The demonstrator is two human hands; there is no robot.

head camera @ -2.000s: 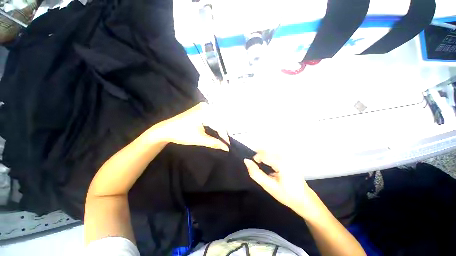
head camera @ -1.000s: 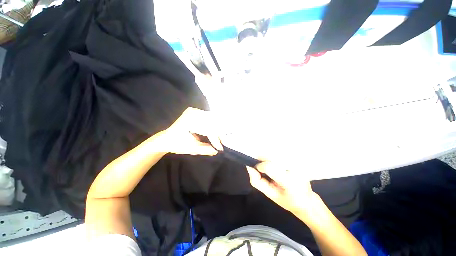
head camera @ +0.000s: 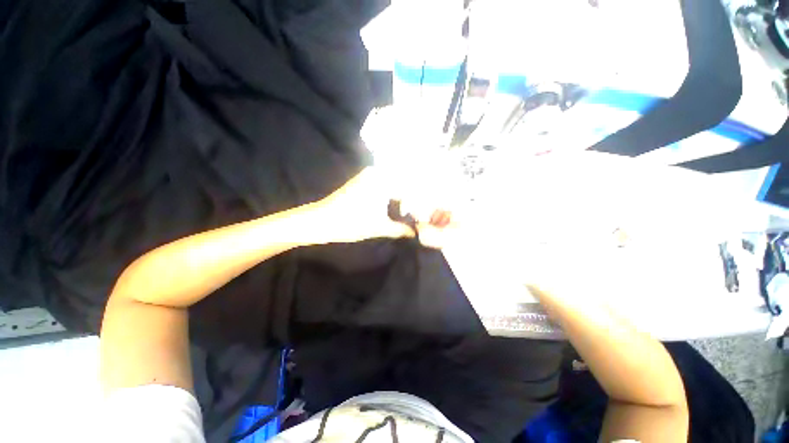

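A large black garment is spread left of the machine and hangs over the table's front edge towards my lap. My left hand has its fingers closed on the garment's edge just in front of the needle area. My right hand meets it there, fingertips pinching the same dark edge; glare washes out much of this hand. The white sewing machine with a blue stripe and black bands stands beyond my hands. Its needle parts are too bright to make out.
The white table top lies to the right, with a ruler strip at its front edge. Dark small tools lie at its right end. A blue crate shows below the cloth. A perforated rail is at the left.
Both hands have moved up towards the needle area and closer together, with the garment edge between them. The view has shifted, and the ruler strip at the table edge now shows.
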